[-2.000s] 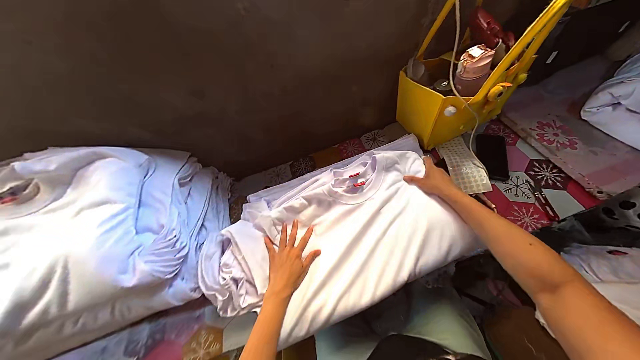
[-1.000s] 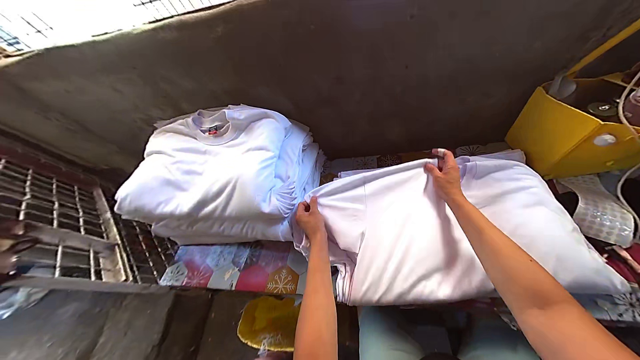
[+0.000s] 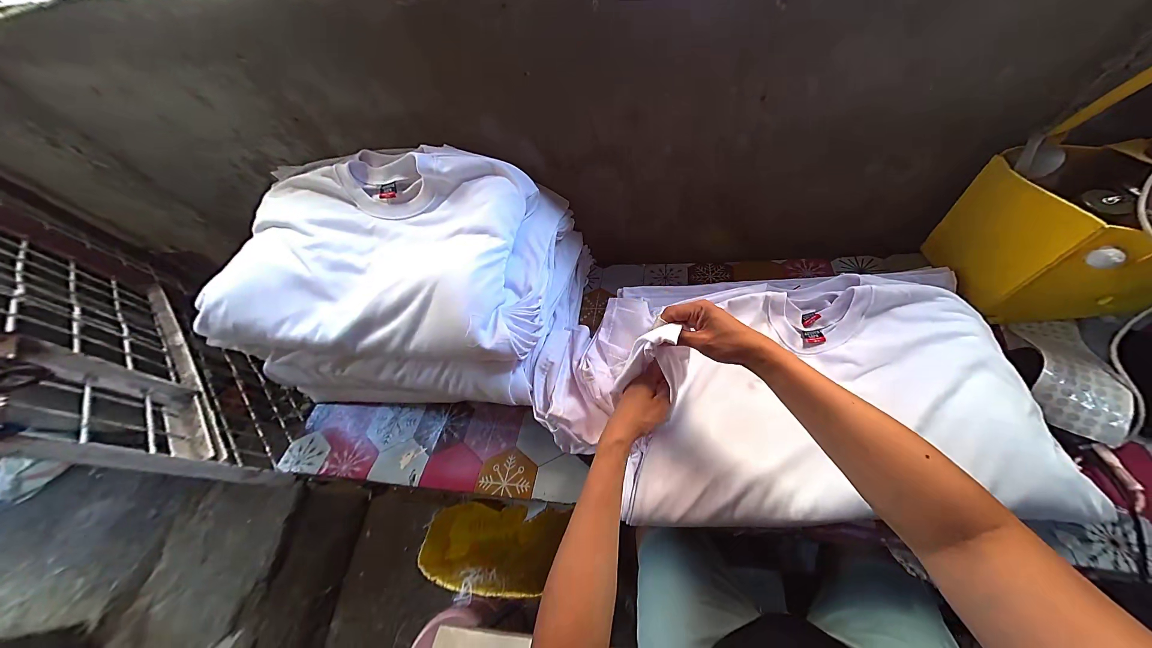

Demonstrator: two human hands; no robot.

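Observation:
A folded white T-shirt (image 3: 792, 432) lies on top of a pile in front of me, its round collar with red and black tags toward the wall side. My right hand (image 3: 711, 333) pinches a sleeve edge (image 3: 661, 335) at the shirt's left side. Just below it, my left hand (image 3: 641, 405) reaches into the sleeve's fabric, its fingertips partly hidden by cloth. Bunched sleeves (image 3: 576, 387) of the pile lie left of my hands. A taller stack of folded white T-shirts (image 3: 387, 270) stands to the left, against those sleeves.
A patterned hexagon cover (image 3: 450, 463) lies under both piles. At right are a yellow container (image 3: 1017, 234) and a dotted, shiny strip (image 3: 1080, 387). A metal grille (image 3: 85, 360) stands at left, a dark wall (image 3: 576, 117) behind. A yellow mat (image 3: 490, 549) is on the floor.
Both hands have come together at the shirt's left side; one second ago they were apart on the cloth. The collar, unseen then, shows again. The view has shifted left since two seconds ago.

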